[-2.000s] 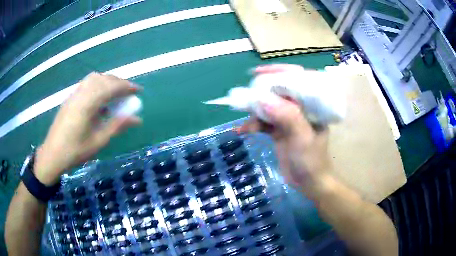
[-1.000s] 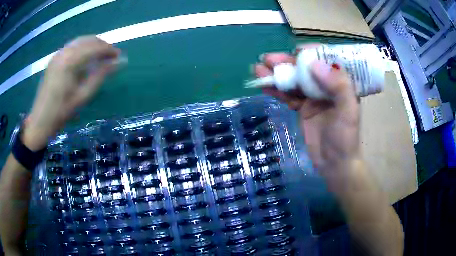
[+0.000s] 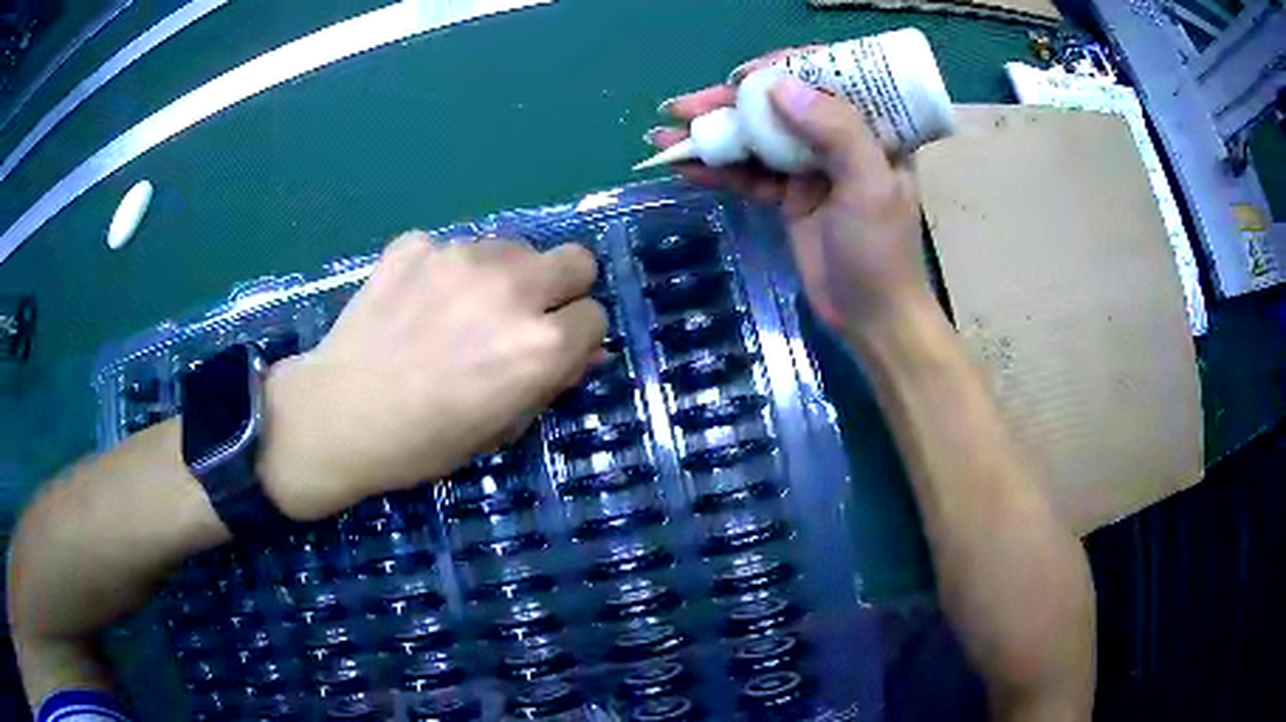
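A clear plastic tray (image 3: 797, 409) holds rows of round black parts (image 3: 726, 451) standing in its pockets. My right hand (image 3: 853, 212) holds a white squeeze bottle (image 3: 903, 88) with printed text, above the tray's far right corner. The bottle lies sideways, its thin nozzle pointing left. My left hand (image 3: 451, 360), with a dark watch on the wrist, is over the tray's far rows, back of the hand up. Its fingertips are curled down at the black parts and partly hidden, so I cannot tell whether they grip one. A white oval object (image 3: 130, 215) lies on the mat at the left.
The green mat (image 3: 466, 106) has white strips. A cardboard sheet (image 3: 1072, 310) lies right of the tray over a white sheet (image 3: 1192, 268). More cardboard (image 3: 973, 9) shows at the top edge. A grey metal frame (image 3: 1185, 127) stands at the right. A small dark object (image 3: 17, 325) is at the left edge.
My left hand has moved right and down over the tray. The small white object it held appears to be the oval now on the mat. My right hand and bottle have shifted up and left in view.
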